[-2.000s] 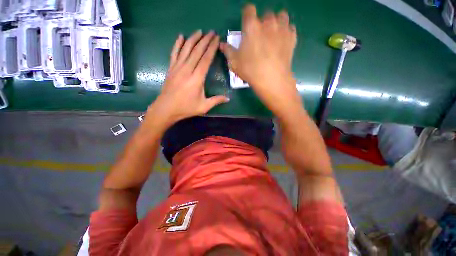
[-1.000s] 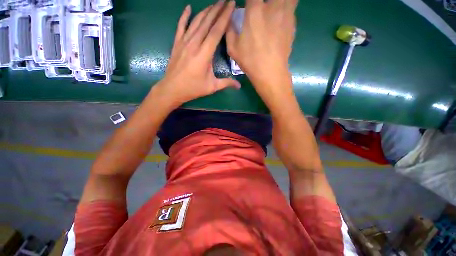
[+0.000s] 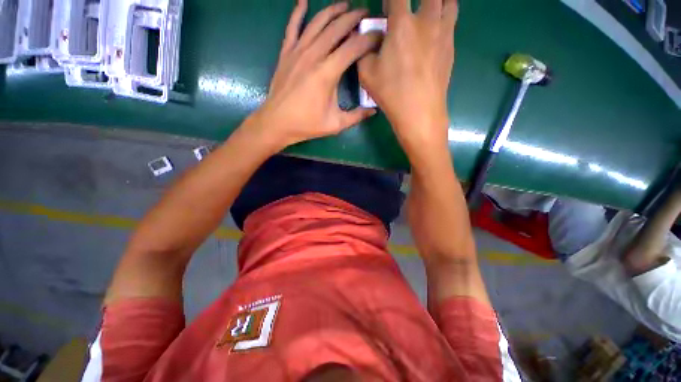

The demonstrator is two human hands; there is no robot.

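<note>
A white housing lies on the green bench, mostly hidden under my hands; only its top end and a strip of its lower left side show. My right hand lies over it, with some fingertips cut off by the top edge. My left hand is at its left side, fingers reaching its upper part and thumb at its lower end. Whether the housing is closed cannot be seen.
White frames stand in stacked rows at the left. A mallet lies at the right, handle over the bench edge. Small white parts lie on the floor. A red stool and a seated person are at the lower right.
My left hand has moved right and closed in on the housing, its fingers now touching it. My right hand stays over it. The seated person's arm has come into view at the right.
</note>
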